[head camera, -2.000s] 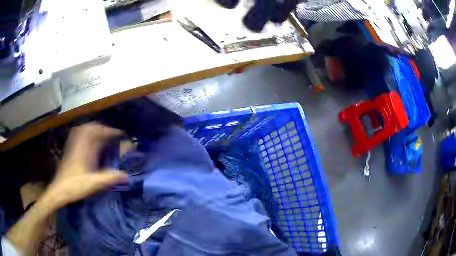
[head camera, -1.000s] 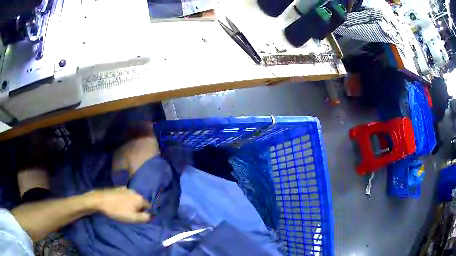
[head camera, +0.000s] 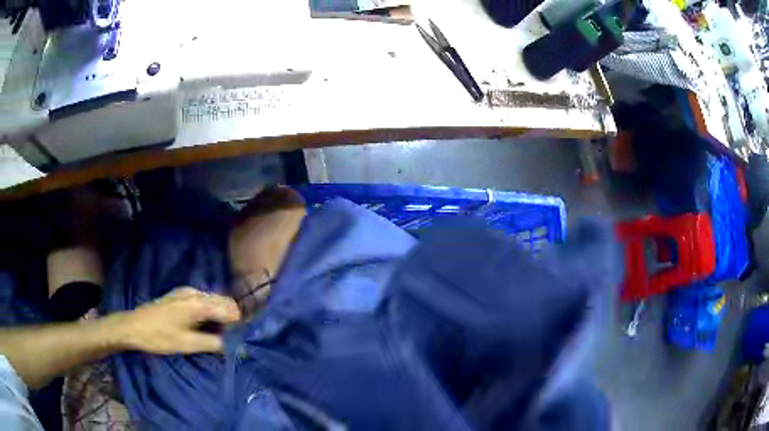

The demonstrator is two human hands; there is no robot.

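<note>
Navy blue garment cloth (head camera: pixel 337 337) lies over the lap and rises in a blurred, lifted fold at the right, over the blue basket (head camera: pixel 527 206). My left hand (head camera: pixel 181 321) is at the lower left with its fingers closed on the cloth's edge. My right hand is not visible; the raised cloth may hide it. The basket shows only its back rim and a bit of lattice; the cloth covers the rest.
A white, wood-edged table (head camera: pixel 354 93) runs across the top, with thread snips (head camera: pixel 454 63), dark thread cones (head camera: pixel 561 46) and the machine bed (head camera: pixel 101 109). A red stool (head camera: pixel 670 257) stands on the floor at right.
The navy cloth has been lifted and spread rightward over the basket, which it now largely covers. My left hand stays low at the left, on the cloth. The view has shifted a little.
</note>
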